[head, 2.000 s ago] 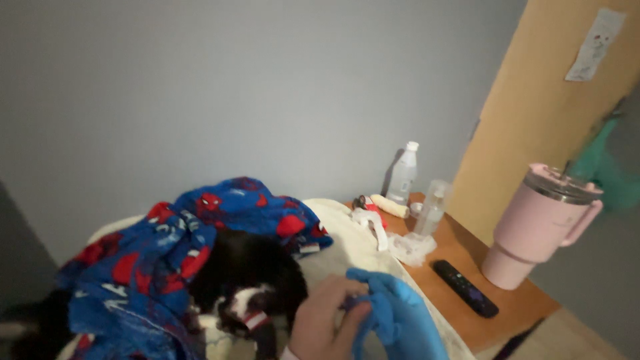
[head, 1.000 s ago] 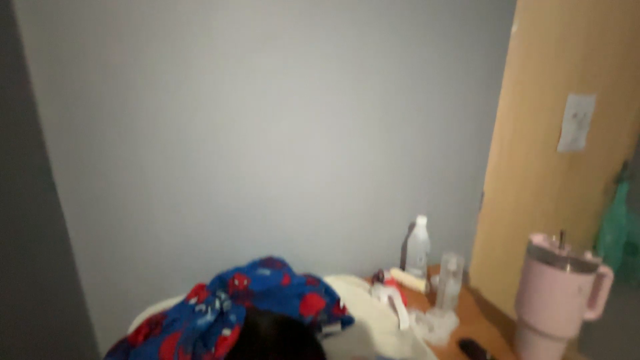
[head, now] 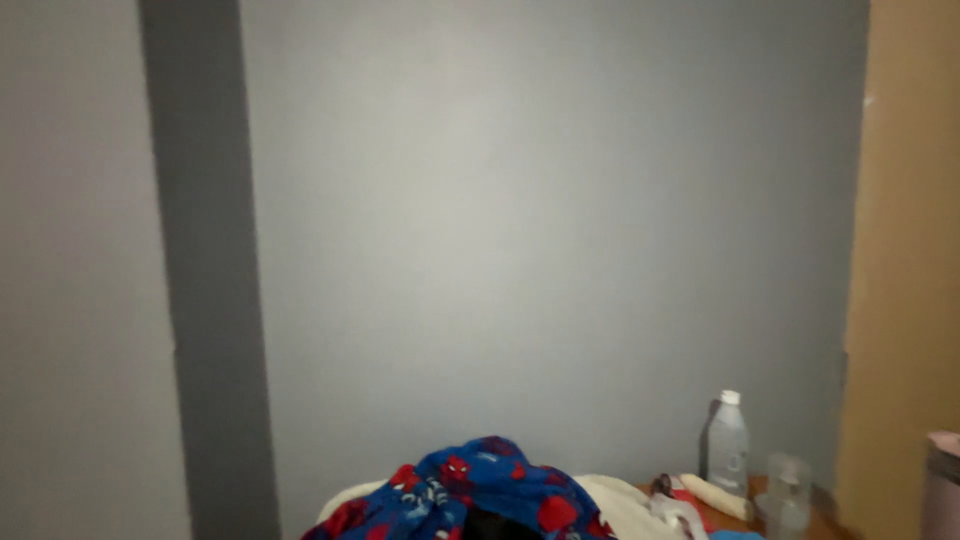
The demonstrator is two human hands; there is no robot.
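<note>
Neither of my hands can be made out; only a small patch of blue (head: 735,535), the colour of the glove seen earlier, shows at the bottom edge. A blue and red fleece blanket with a Spider-Man print (head: 480,480) lies bunched at the bottom centre on a cream cover (head: 611,499). Part of something black and furry (head: 495,525) shows beneath its fold. On the wooden table stand a clear bottle with a white cap (head: 727,450) and a transparent container (head: 787,495). A cream-coloured roll (head: 716,497) lies beside crumpled white material (head: 679,514).
A grey wall (head: 525,225) rises behind the blanket and table, with a darker vertical band (head: 217,300) at left. A wooden panel (head: 900,262) stands at right. The edge of a pink tumbler (head: 941,495) shows at the lower right.
The view has swung up and left. Two seconds ago a bare hand and a blue-gloved hand were together beside the black and white animal; they have dropped out of clear sight.
</note>
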